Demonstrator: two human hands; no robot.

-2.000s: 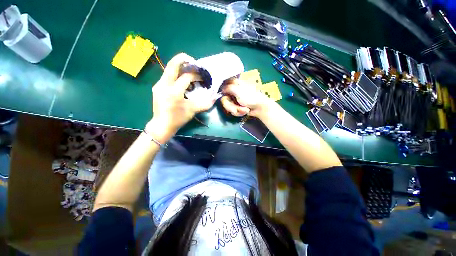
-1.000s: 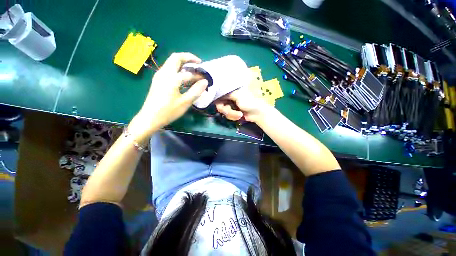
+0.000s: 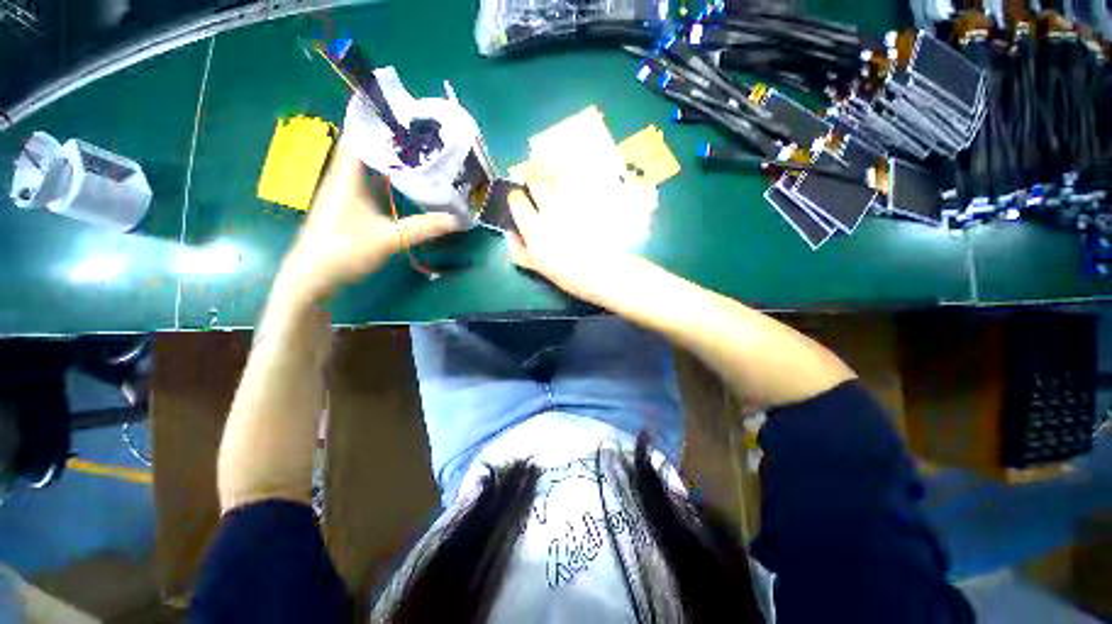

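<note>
A white plastic housing [image 3: 445, 132] is in my left hand [image 3: 354, 232], its open end facing up with dark parts inside. A black cable with a blue end and thin red and dark wires stick out of it. My right hand [image 3: 555, 238] holds a dark display module [image 3: 498, 205] by its edge at the right side of the housing. An orange tail shows between display and housing. Whether the display touches the housing cannot be told. Yellow adhesive pieces [image 3: 649, 155] lie behind my right hand, partly washed out by glare.
A yellow stack [image 3: 295, 163] lies left of my left hand. A white unit [image 3: 100, 185] lies far left. Display-and-cable assemblies [image 3: 835, 195] spread at right. A clear bag of parts [image 3: 549, 22] is at the back. The green mat's front edge [image 3: 732, 311] runs before my lap.
The housing has moved left and turned, so its open end, cable and wires now show. My hands have moved apart, and the display has come up beside the housing in my right hand. The view has shifted.
</note>
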